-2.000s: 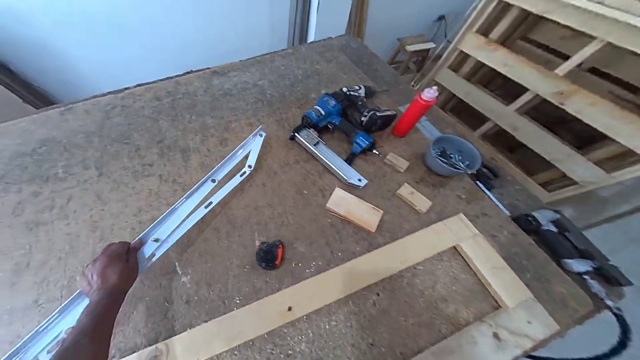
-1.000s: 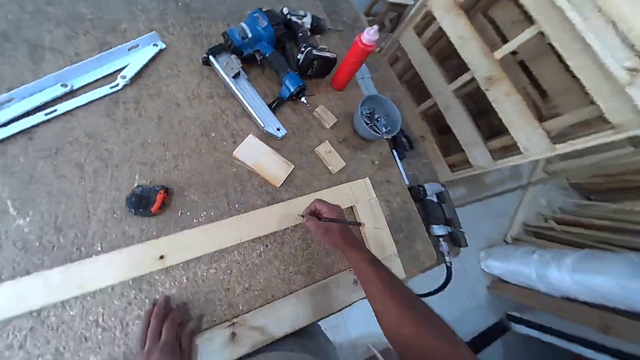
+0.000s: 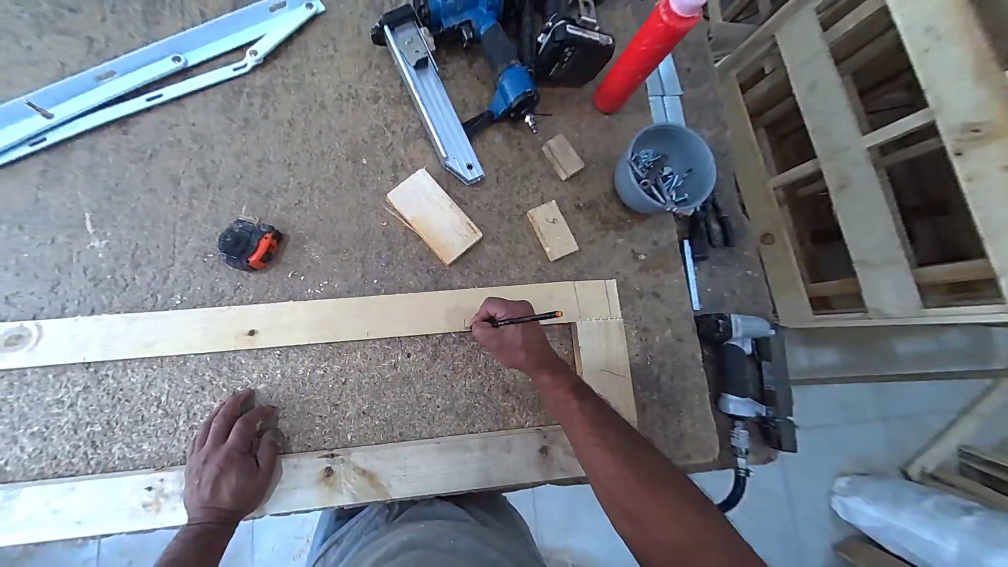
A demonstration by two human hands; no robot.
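My right hand [image 3: 508,335] holds a dark pencil [image 3: 528,318] against the far rail of a wooden frame [image 3: 315,319]. The pencil's orange end points right, and its tip meets the wood near a short line. My left hand [image 3: 231,461] rests spread across the near rail [image 3: 425,466] and the chipboard tabletop, with no object seen in it. The rails join a short crosspiece [image 3: 606,370] at the right, where pencil lines cross the corner. A black and orange tape measure [image 3: 250,244] lies beyond the far rail.
Beyond the frame lie wood offcuts [image 3: 435,216], a blue nail gun [image 3: 441,94], a red bottle [image 3: 647,55] and a grey tub of screws [image 3: 665,169]. Metal brackets [image 3: 157,75] lie at upper left. An air tool [image 3: 744,370] sits at the right edge, near wooden pallets [image 3: 866,173].
The metal bracket held by my left hand two seconds ago was let go and lies on the table. My right hand came into view with the pencil and has moved left along the far rail.
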